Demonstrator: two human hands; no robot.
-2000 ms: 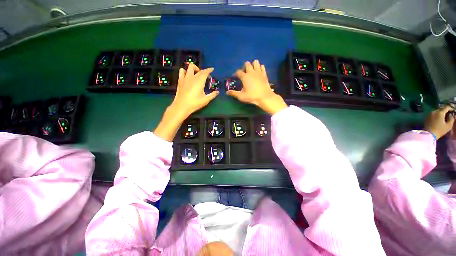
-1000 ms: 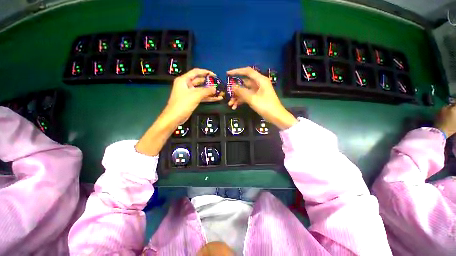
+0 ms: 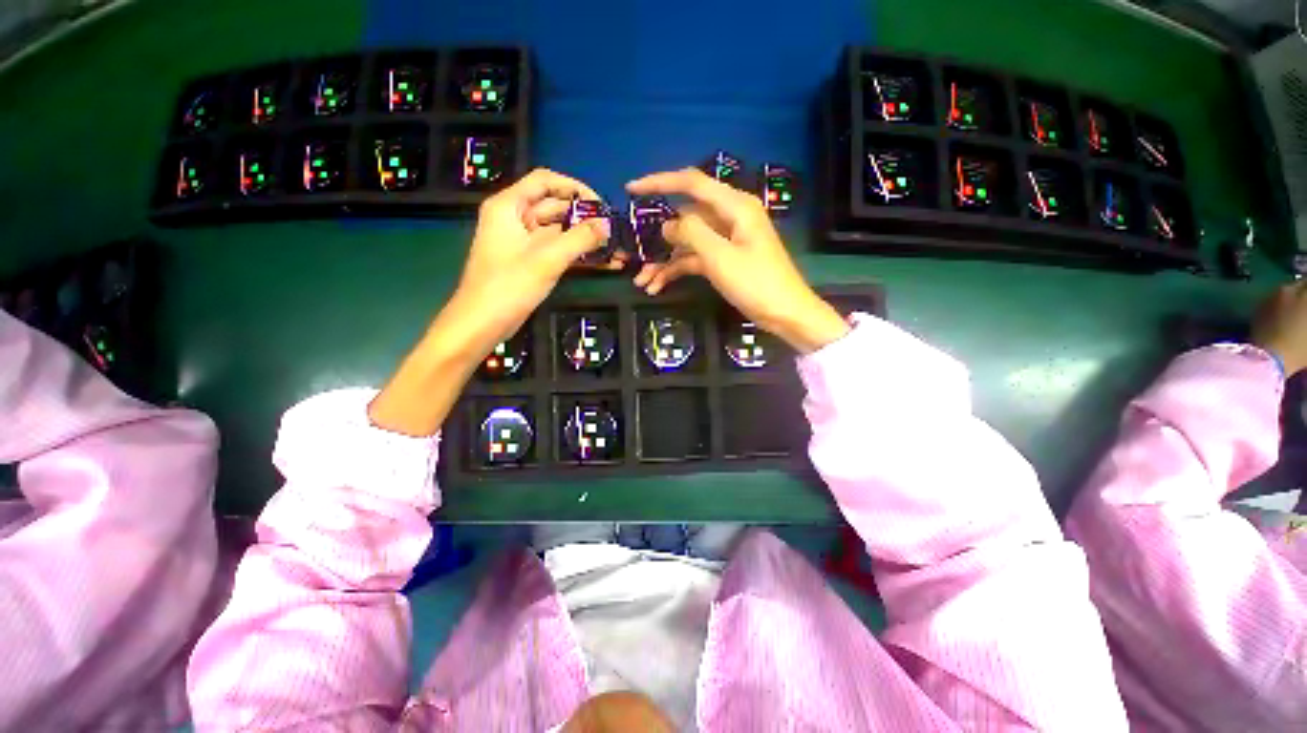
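My left hand [image 3: 529,258] holds a small black gauge [image 3: 592,229] between thumb and fingers. My right hand [image 3: 725,255] holds another gauge [image 3: 652,229] close beside it. Both gauges are turned partly on edge, with coloured marks showing, above the far side of the near compartment tray [image 3: 631,477]. That tray holds several gauges; two pockets in its near row, at the middle, are empty, and my right sleeve hides its right end. Two loose gauges stand beyond my right hand, one of them a dark disc with a green mark [image 3: 776,188].
A filled tray [image 3: 337,211] lies at far left and another filled tray [image 3: 1003,252] at far right. A darker tray [image 3: 141,308] is at the left edge. The blue mat [image 3: 631,72] is at the far middle. Persons in pink striped coats sit on both sides.
My hands were apart with the gauges lower on the bench two seconds ago. They have since lifted the gauges, come nearer to me, and tilted them. The view has shifted.
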